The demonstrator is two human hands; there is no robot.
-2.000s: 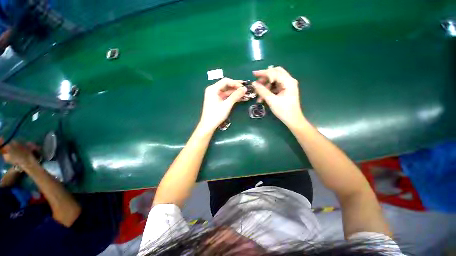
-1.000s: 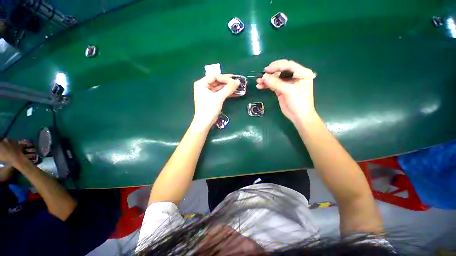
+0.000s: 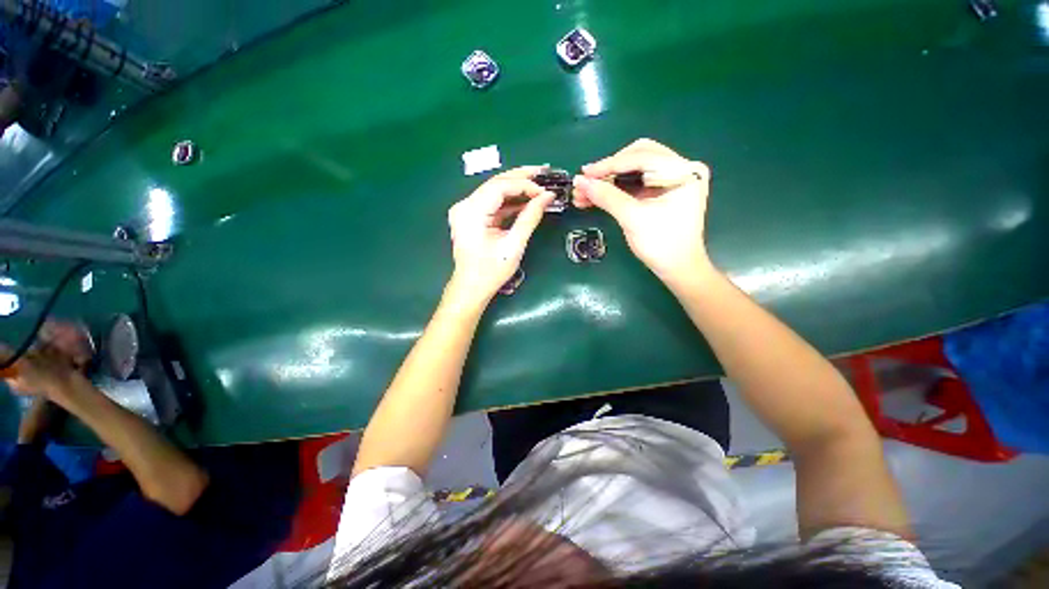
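My left hand [image 3: 495, 228] holds a small square unit [image 3: 557, 190] with a silver rim and dark centre between thumb and fingers, just above the green belt [image 3: 345, 219]. My right hand [image 3: 656, 201] holds a thin dark hand tool [image 3: 628, 180], its fingertips close against the unit's right side. The tool's tip is hidden or too small to tell. A second unit [image 3: 586, 245] lies on the belt just below the hands. Another unit [image 3: 513, 281] lies partly hidden beside my left wrist. A small white card [image 3: 481, 159] lies beyond my left hand.
Farther up the belt lie more units [image 3: 480, 69] [image 3: 576, 47], one at the left [image 3: 185, 152] and one at the top right. At the left are a neighbour's arms [image 3: 127, 443], a black device with a round part [image 3: 122, 346] and a grey metal bar [image 3: 69, 241]. Red stools stand below.
The units farther up the belt have shifted left in view. Since one second ago, my right hand has moved left with the tool, up to the unit in my left hand.
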